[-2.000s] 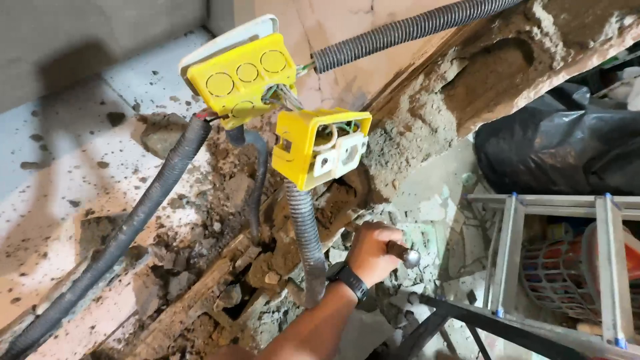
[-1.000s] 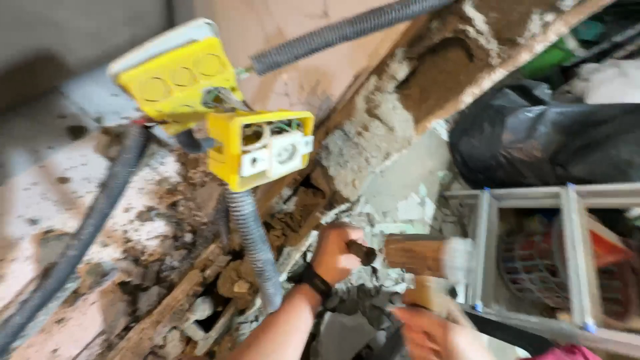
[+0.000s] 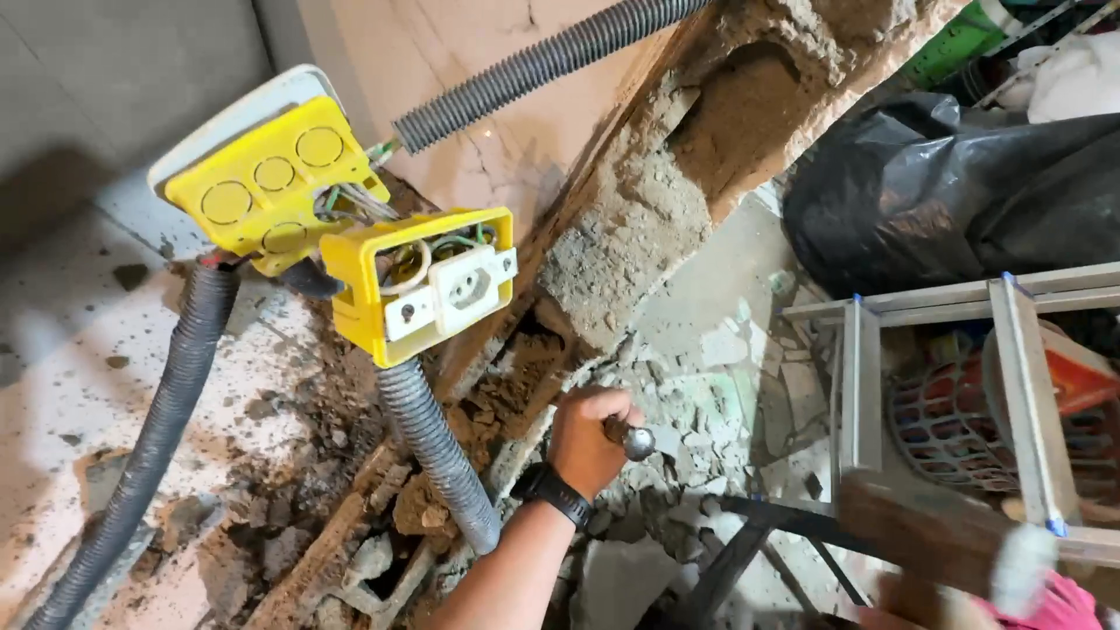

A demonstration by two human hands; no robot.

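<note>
My left hand (image 3: 588,442), with a black watch on the wrist, grips a metal chisel (image 3: 632,438) whose round struck end points up toward me. The hand is at the edge of the broken brick wall (image 3: 630,271); the chisel's far end is hidden. At the lower right, my right hand (image 3: 910,604) is blurred and partly cut off, shut on a hammer (image 3: 945,542) with a blurred head, apart from the chisel. Up and left of my left hand hang a yellow electrical box with a white socket (image 3: 464,284) and a second yellow box (image 3: 271,184), joined by wires.
Grey corrugated conduits (image 3: 437,446) run from the boxes, and another conduit (image 3: 542,66) crosses above. Rubble (image 3: 306,490) covers the lower left. At right are an aluminium ladder (image 3: 857,385), a black plastic bag (image 3: 945,192) and a plastic basket (image 3: 945,420). A dark metal bar (image 3: 787,516) lies below.
The hammer was close beside the chisel one second ago and is now farther off at the lower right. My left hand has kept its grip on the chisel.
</note>
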